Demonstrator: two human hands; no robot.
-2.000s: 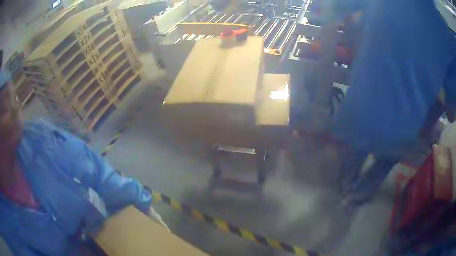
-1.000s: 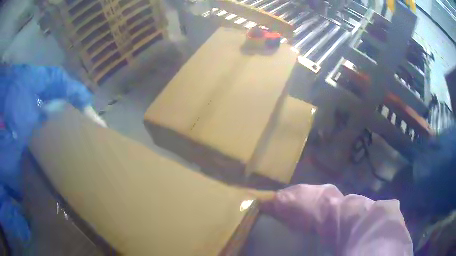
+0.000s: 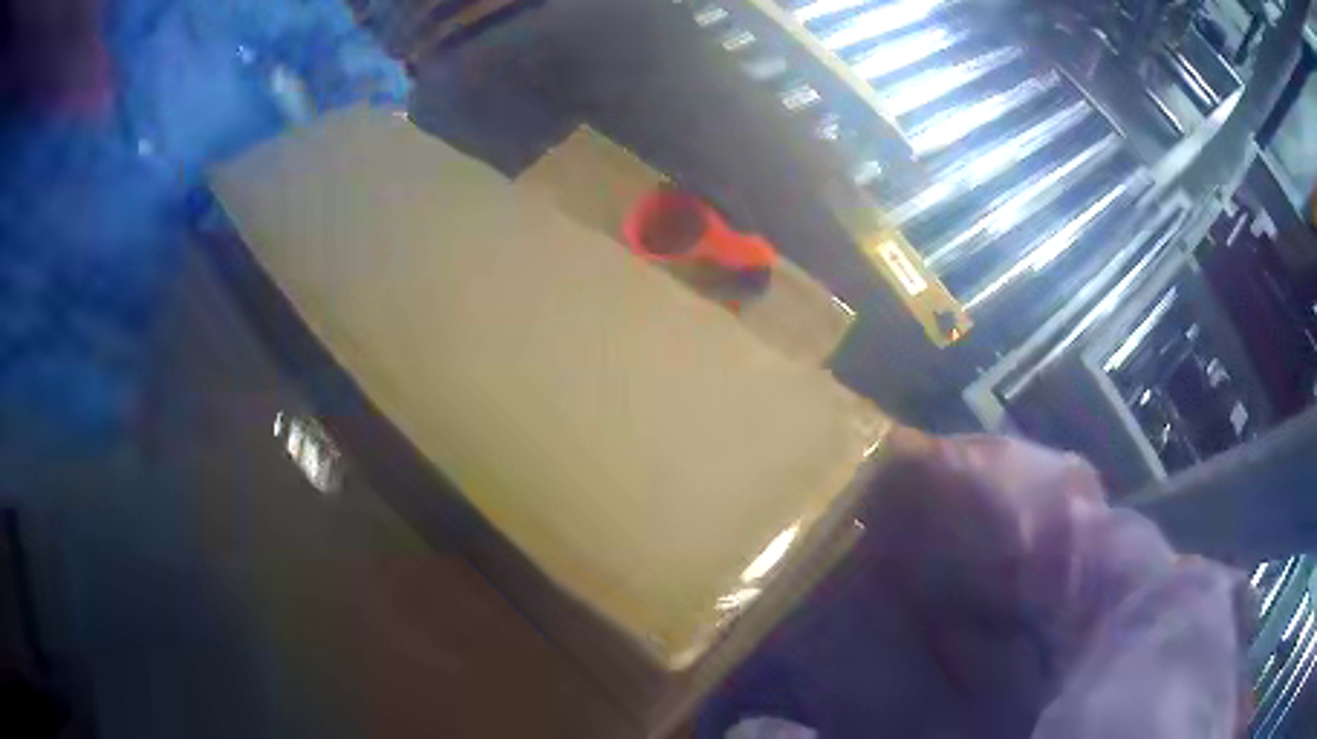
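Observation:
A large brown carton (image 3: pixel 549 390) lies slantwise across the middle, blurred, with shiny tape at its near right end. My right hand (image 3: pixel 914 442), in a pink sleeve, is at the carton's right corner and grips its edge; the fingers are blurred. My left hand is not in view. A small pale patch at the bottom edge is too cut off to tell. A person in blue is at the carton's far left end. Behind the carton, part of another carton (image 3: pixel 809 321) shows, with a red-orange tape dispenser or similar tool (image 3: pixel 701 246) on it.
A roller conveyor (image 3: pixel 968 130) with a yellow frame end (image 3: pixel 920 289) stands at the upper right. Dark metal framework and more rollers are at the right edge. Part of a wooden pallet stack (image 3: pixel 462 18) shows at the top left.
The held carton has moved forward and now covers most of the carton behind it. My right hand has moved up and right with it. The conveyor looks nearer.

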